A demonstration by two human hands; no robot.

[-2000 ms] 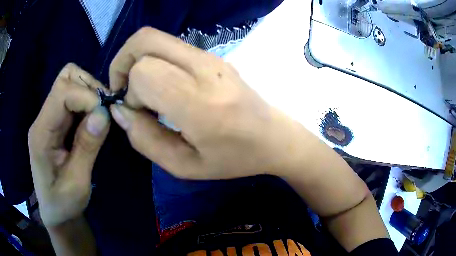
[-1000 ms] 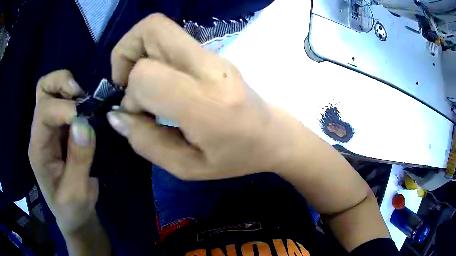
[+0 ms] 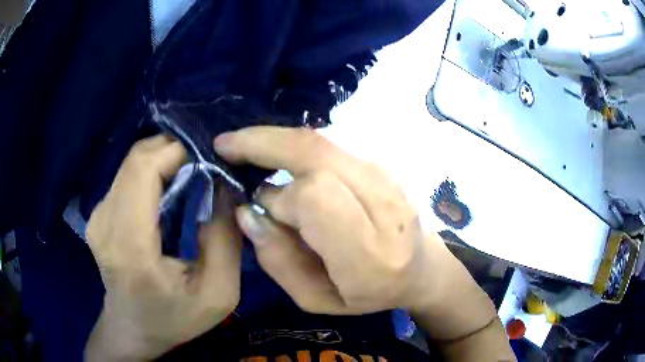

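A dark navy denim garment covers my lap and part of the table, with a frayed edge at its right. My left hand grips the denim around a seam, with a folded flap and pale edges between its fingers. My right hand is at the right end of this seam, thumb and index finger close together. A tiny silver glint shows at the right fingertips; most of that small tool is hidden. Pale threads show along the seam.
A white sewing machine stands at the upper right on a white table with a dark worn spot. A yellow-edged box is at the table's right corner. A red round item lies below it.
Both hands have moved right and lower. The small dark strip between the fingertips is replaced by a longer seam with pale edges. The view has shifted, and the frayed edge looks darker.
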